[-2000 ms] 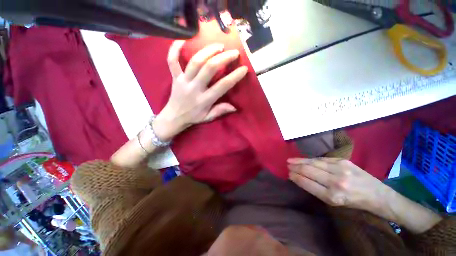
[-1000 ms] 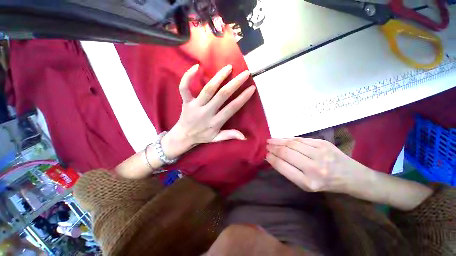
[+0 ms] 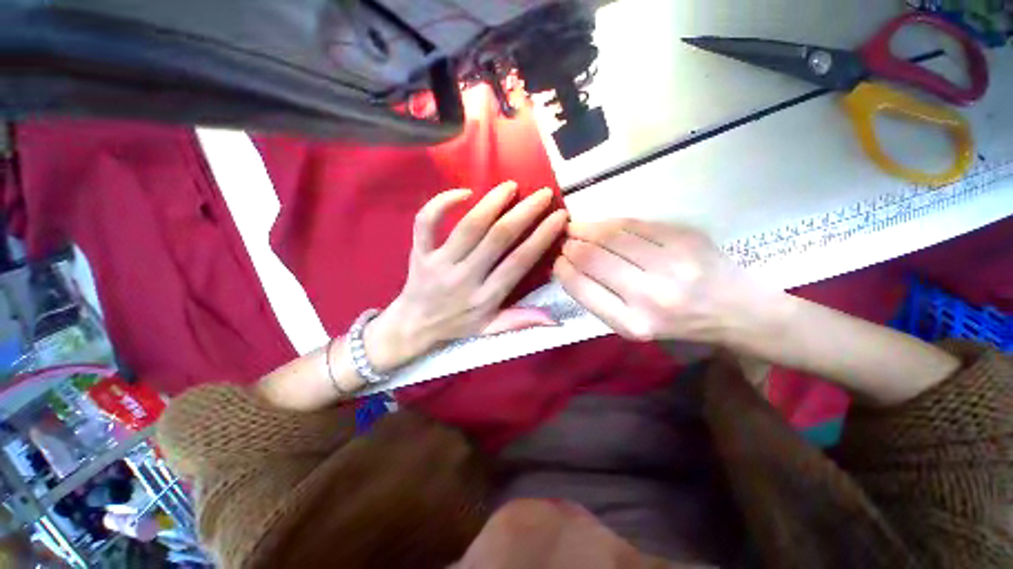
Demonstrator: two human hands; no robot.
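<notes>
A dark red cut panel (image 3: pixel 355 206) lies on the white table and runs up under the lit needle area of the sewing machine head (image 3: pixel 478 78). My left hand (image 3: pixel 472 267) lies on the panel with its fingers spread, just below the needle area. My right hand (image 3: pixel 655 278) pinches the panel's right edge between thumb and fingers, close beside the left fingertips. The right hand's fingertips hide the pinched cloth edge. The presser foot and needle are too blurred and bright to tell apart.
Shears (image 3: pixel 822 65) with red and yellow handles lie at the upper right, above the ruler scale (image 3: pixel 866 211). A larger dark red piece (image 3: pixel 122 245) spreads at left. A blue plastic crate (image 3: pixel 944 317) stands at right. Dark red cloth (image 3: pixel 522 383) hangs at my lap. Cluttered racks are at lower left.
The right hand has moved up and left along the panel's edge to near the left fingertips. The left hand has shifted slightly down. The panel's lower part has cleared the table edge and the ruler shows.
</notes>
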